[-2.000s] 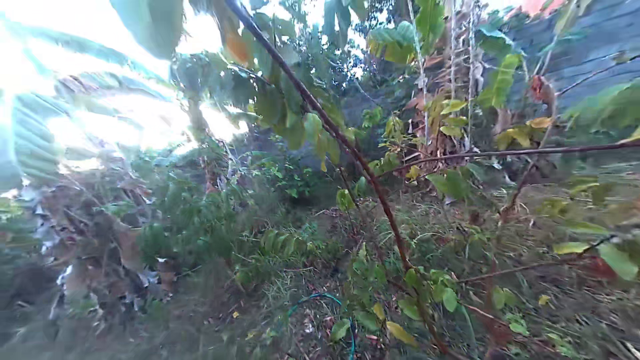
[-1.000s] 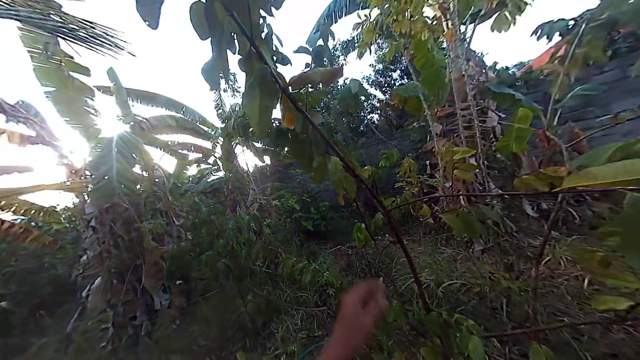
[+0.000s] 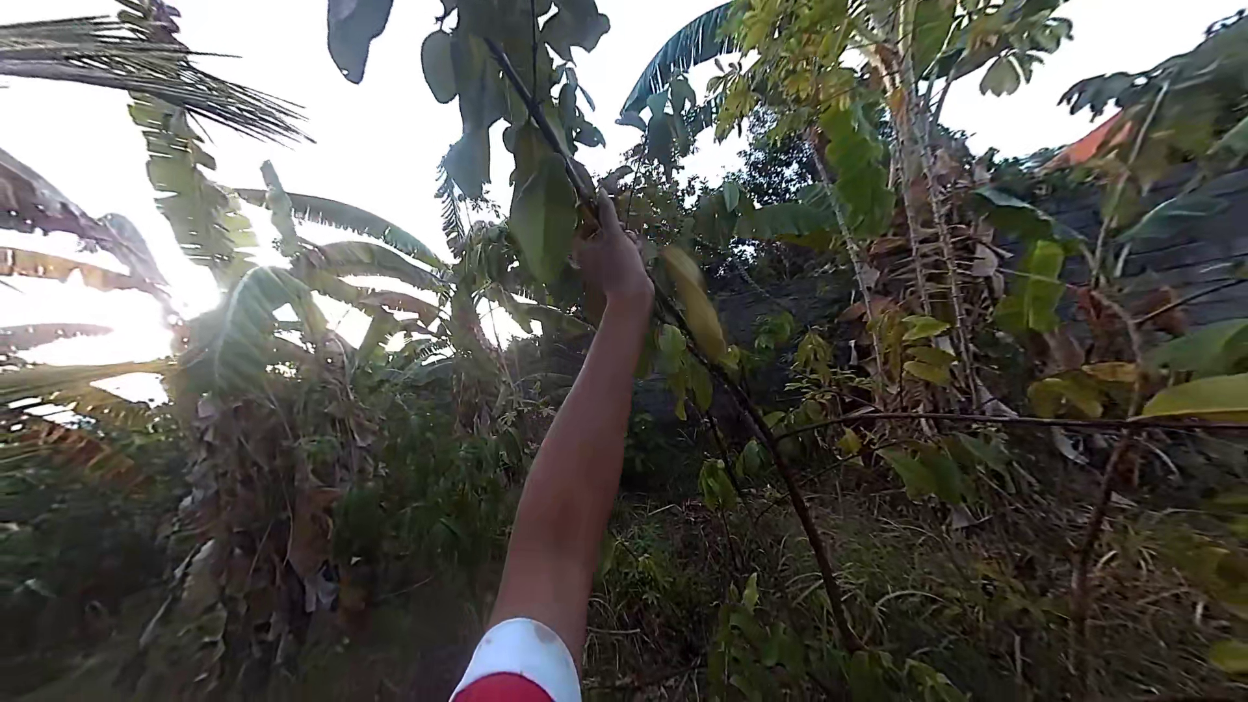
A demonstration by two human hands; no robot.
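Observation:
My left hand (image 3: 612, 258) is raised at the upper middle of the view, its arm stretched up from a white and red sleeve at the bottom. It is closed around the dark, slanting stem (image 3: 746, 405) of a leafy shrub; leaves partly cover the fingers. The stem leans up to the left, with broad green leaves (image 3: 543, 219) hanging beside the hand and above it. A yellowish leaf (image 3: 695, 304) hangs just right of the wrist. My right hand is out of view.
Banana plants with dry hanging leaves (image 3: 234, 487) stand at left. A thin side branch (image 3: 985, 419) crosses to the right. Behind are spiny-looking upright stems (image 3: 916, 185) and a grey block wall (image 3: 1185, 244). Grass and weeds (image 3: 907, 575) cover the ground.
My left hand has come up from the lower middle of the view and taken hold of the slanting stem. The view has tilted upward since the earliest frame.

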